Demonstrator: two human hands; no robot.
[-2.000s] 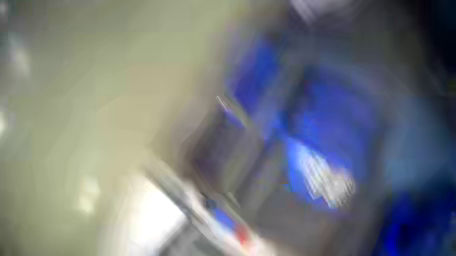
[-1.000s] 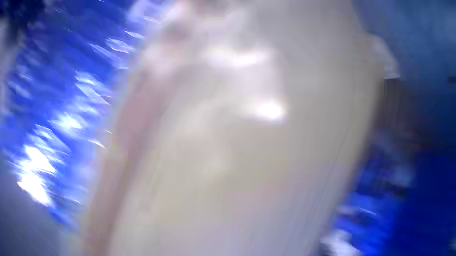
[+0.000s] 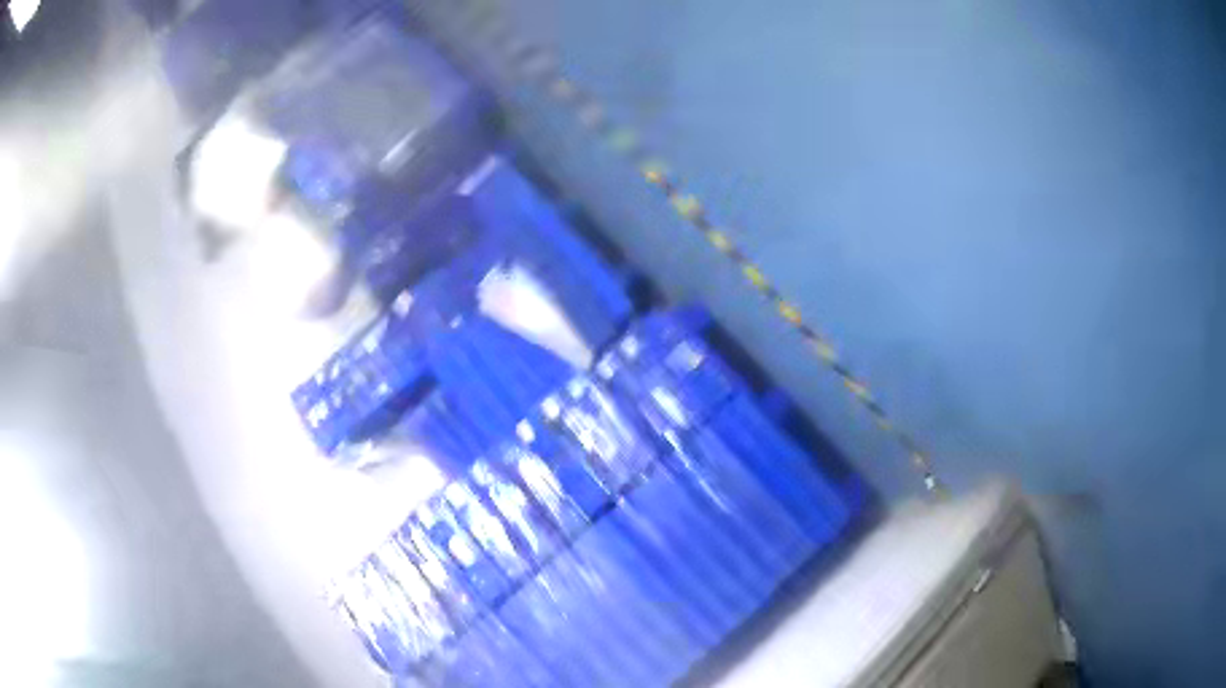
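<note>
A row of blue ribbed plastic trays or totes fills the lower middle of the view, tilted with the picture, with bright glare along its upper edges. Further blue crates stand behind it. A white shape, perhaps a slip or liner, lies among the crates. The picture is blurred, and I cannot tell what the crates hold. No hand of mine can be made out.
A pale surface with a corner edge is at the lower right. Blue floor with yellow-black tape runs along the right side. A strongly glaring white area lies to the left.
The view has swung round. The large pale blurred shape that filled the middle is gone, and the blue crates, floor and tape now show.
</note>
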